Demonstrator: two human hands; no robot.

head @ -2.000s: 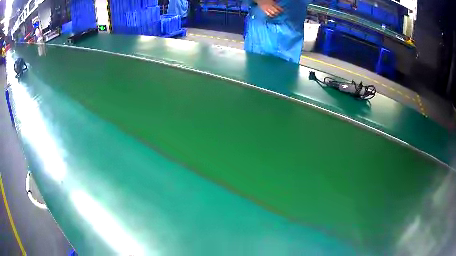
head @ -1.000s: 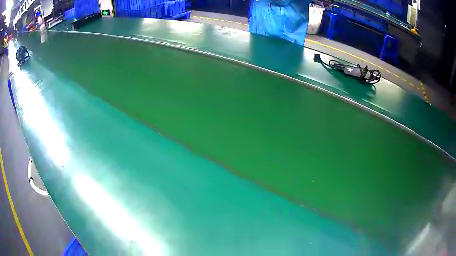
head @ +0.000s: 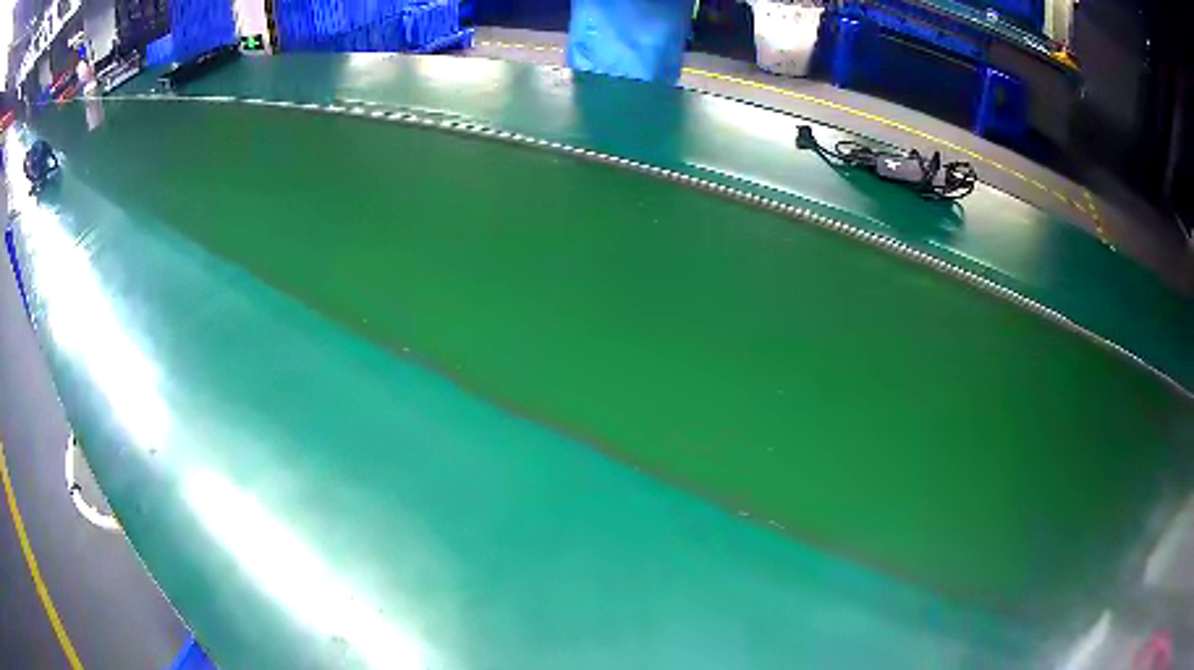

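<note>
Neither of my hands is in the picture. The darker green conveyor belt (head: 629, 327) runs from the far left to the lower right in front of me. The smooth blue-green near ledge (head: 432, 511) lies along its near side, with bright light reflections. A thin pale side rail (head: 733, 194) borders the belt on its far side. A black-grey adapter or cable assembly (head: 904, 166) with tangled black leads lies on the far ledge (head: 642, 124).
A small dark lump (head: 41, 162) sits far down the near ledge. A white curved rim (head: 87, 487) and a bit of blue (head: 193, 653) show beside the near edge. Across the line are a blue-clothed person (head: 629, 37), a white bin (head: 787, 35), and blue crates (head: 347, 24).
The view has shifted, and the blue-clothed person now appears further left in the picture. The person's hand, seen earlier, is out of view. The adapter assembly still lies on the far ledge.
</note>
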